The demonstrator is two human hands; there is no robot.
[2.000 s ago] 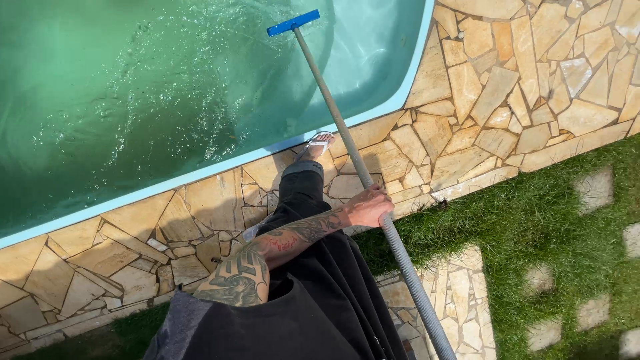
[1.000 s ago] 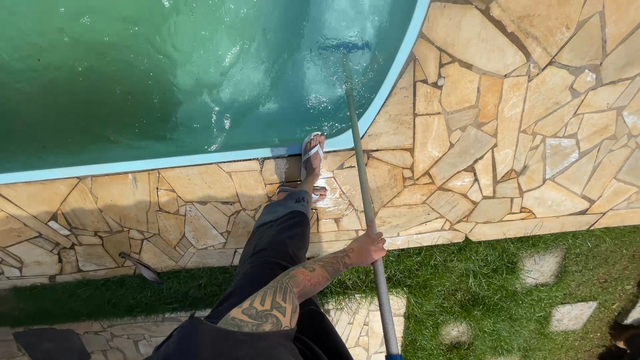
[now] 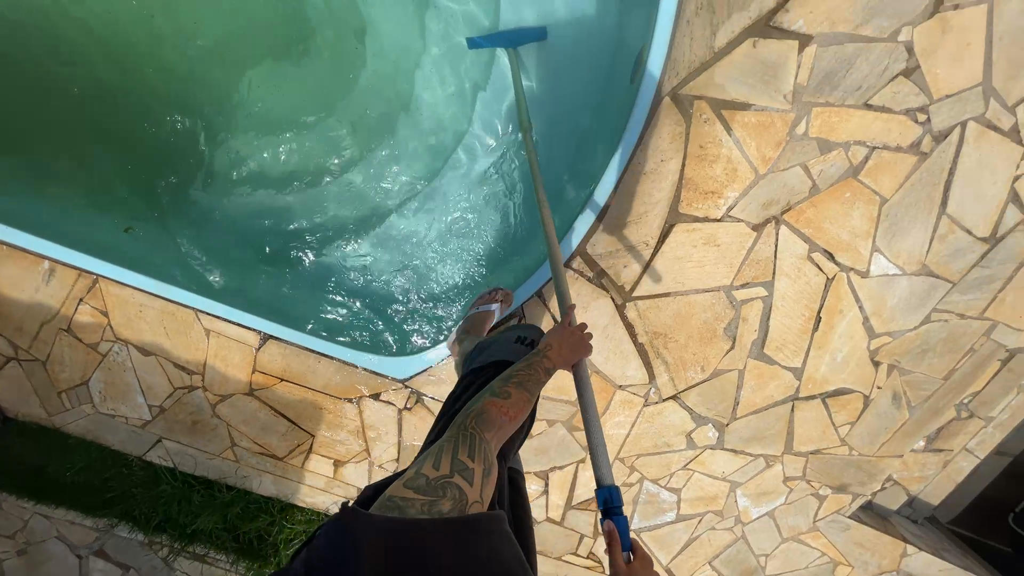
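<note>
My left hand, at the end of a tattooed forearm, is closed around the middle of a long telescopic pole. Lower down, at the bottom edge, my right hand grips the pole by its blue locking collar; part of this hand is cut off by the frame. At the pole's far end a wide blue pool brush head lies over the pale corner of the pool; whether it is under the surface is hard to tell. Green, rippled water fills the pool.
A light blue pool rim curves close by. My foot in a white-strapped flip-flop stands at this edge. Irregular stone paving surrounds the pool, with a grass strip at lower left and a dark opening at lower right.
The brush head, splashing at the water one second ago, now shows clearly farther out from my foot. My right hand has come into view on the pole. The view has turned toward the paving.
</note>
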